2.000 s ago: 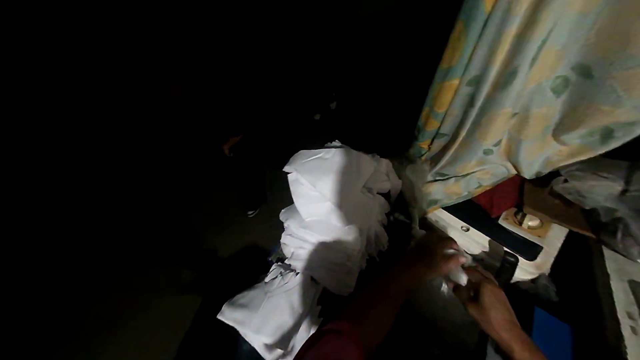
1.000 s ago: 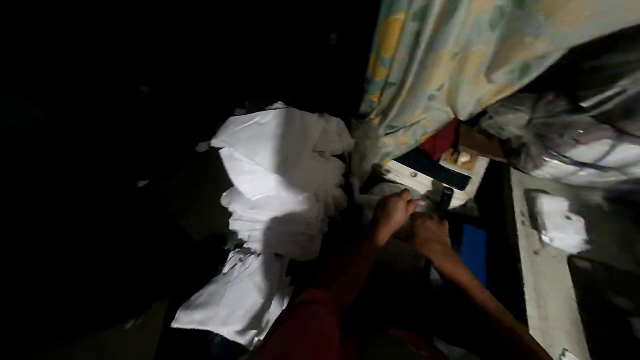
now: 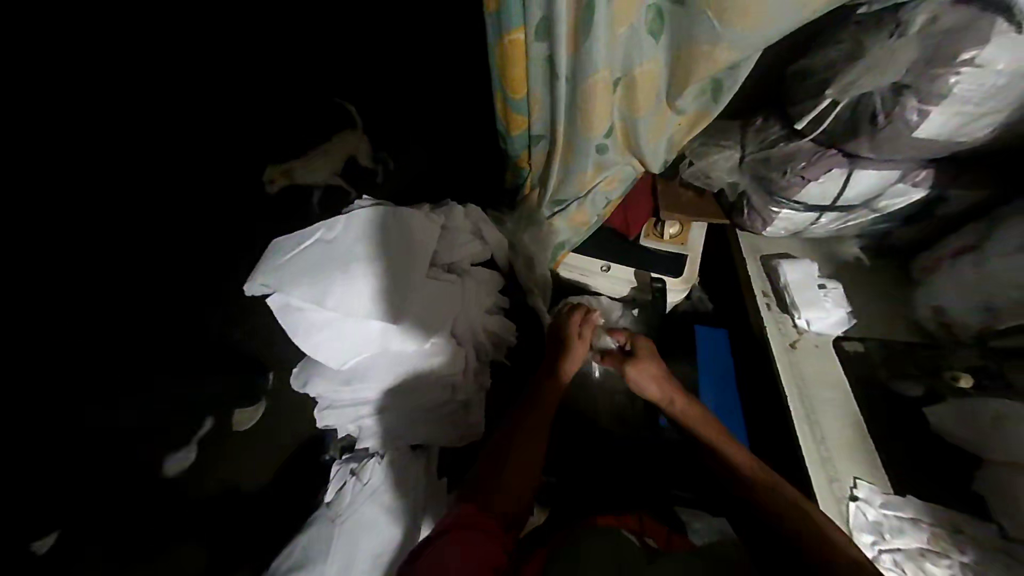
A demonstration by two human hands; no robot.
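Observation:
Between my two hands is a small crumpled piece of whitish, partly see-through material (image 3: 604,340); what it is cannot be told. My left hand (image 3: 573,340) grips it from the left, and my right hand (image 3: 636,364) pinches its right side. More pale, thin material (image 3: 600,305) lies just behind my fingers. Left of my forearms rises a tall pile of white cloth pieces (image 3: 376,312), with further white cloth (image 3: 360,512) below it. A white machine part with a black strip (image 3: 596,276) is beyond my hands.
A lemon-patterned curtain (image 3: 616,104) hangs ahead. Clear plastic bags of cloth (image 3: 848,188) are stacked at the right, beyond a pale ledge (image 3: 824,416) holding a white bundle (image 3: 812,296). A blue strip (image 3: 720,384) lies beside my right forearm. A pale, cat-like animal (image 3: 324,164) is at the upper left.
The hands stay close together on the small whitish piece. The pale animal now shows behind the cloth pile. The view has shifted right, bringing in more of the bags and ledge.

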